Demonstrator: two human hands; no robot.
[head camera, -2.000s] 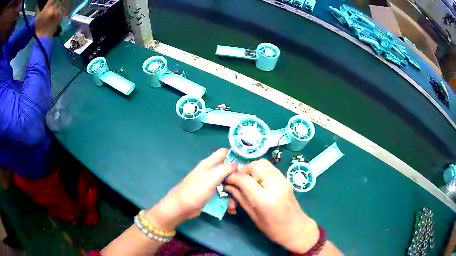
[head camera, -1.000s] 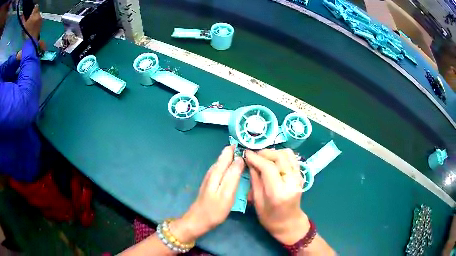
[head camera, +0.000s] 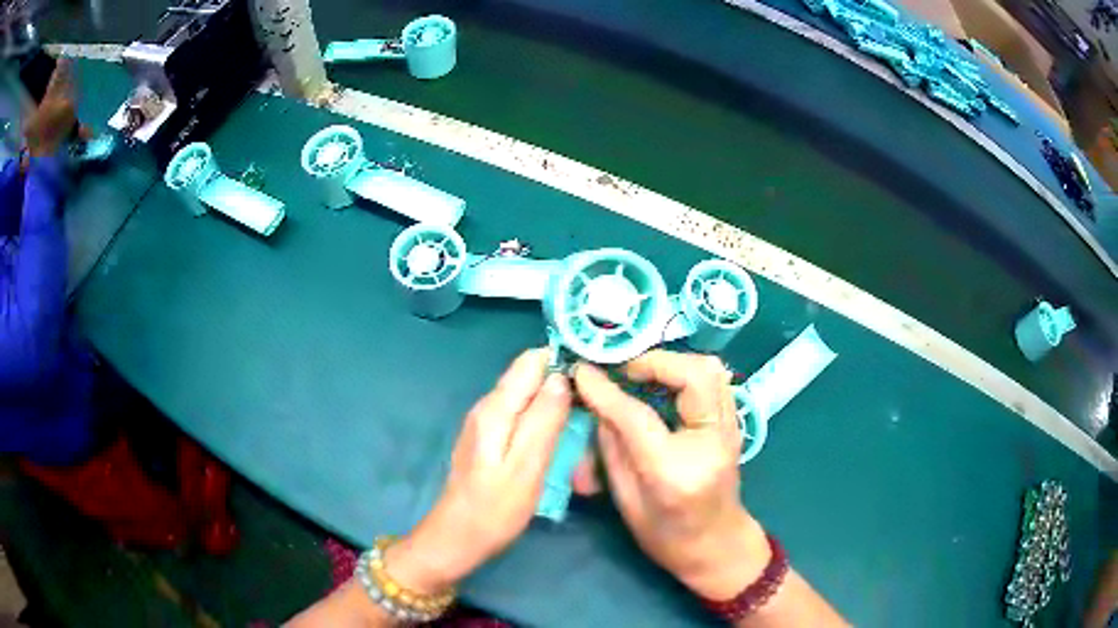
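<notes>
A turquoise fan unit (head camera: 609, 303) is held in front of me, its round head away from me and its flat handle (head camera: 564, 469) towards me. My left hand (head camera: 500, 448) grips the neck from the left with thumb and fingertips. My right hand (head camera: 672, 460) has its fingertips at the same neck, pinching a tiny dark part (head camera: 569, 366) that is mostly hidden by the fingers. Several fan units lie around it: one to the left (head camera: 428, 255), one just behind to the right (head camera: 720, 297), and one partly behind my right hand (head camera: 791, 368).
Two more fan units (head camera: 331, 152) (head camera: 193, 167) lie at left, near a black machine (head camera: 202, 74) and a person in blue (head camera: 43, 294). A pale rail (head camera: 687, 223) borders the belt, which carries fan units (head camera: 429, 47) (head camera: 1043, 329). Small metallic parts (head camera: 1040, 552) lie at right.
The fan units on the belt have moved left along it. The held unit has risen a little in the picture, and my fingertips have moved up to its neck.
</notes>
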